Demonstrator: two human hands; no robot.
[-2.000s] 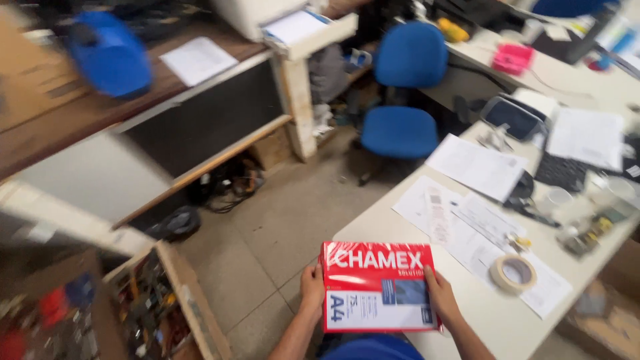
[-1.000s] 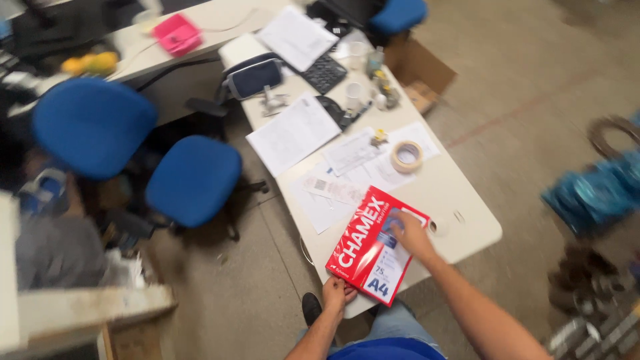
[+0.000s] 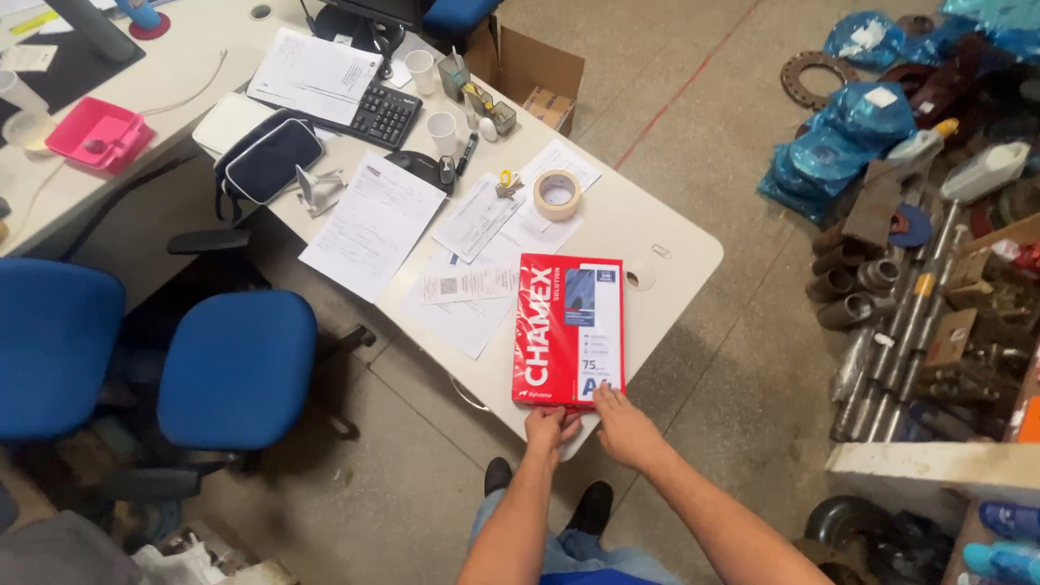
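Note:
A red and white Chamex ream of A4 paper (image 3: pixel 569 329) lies flat on the near end of the white desk (image 3: pixel 674 227). At its bottom edge is my left hand (image 3: pixel 552 431), with curled fingers touching the wrapper's end; whether they grip it cannot be told. My right hand (image 3: pixel 624 426) rests its fingertips on the ream's lower right corner. Just beyond the ream sit a roll of masking tape (image 3: pixel 557 195), a bunch of keys (image 3: pixel 509 187) and several printed sheets (image 3: pixel 374 226).
Farther back on the desk are a keyboard (image 3: pixel 382 114), plastic cups (image 3: pixel 441 132) and a dark pouch (image 3: pixel 275 161). A blue chair (image 3: pixel 237 370) stands left of the desk. Metal parts (image 3: pixel 894 349) and blue-wrapped bundles (image 3: pixel 837 150) lie at right, near a ledge (image 3: pixel 934 467).
The ream, held in both hands two seconds ago, now lies flat on the desk. My right hand has moved from its face to its lower corner. The view has swung right.

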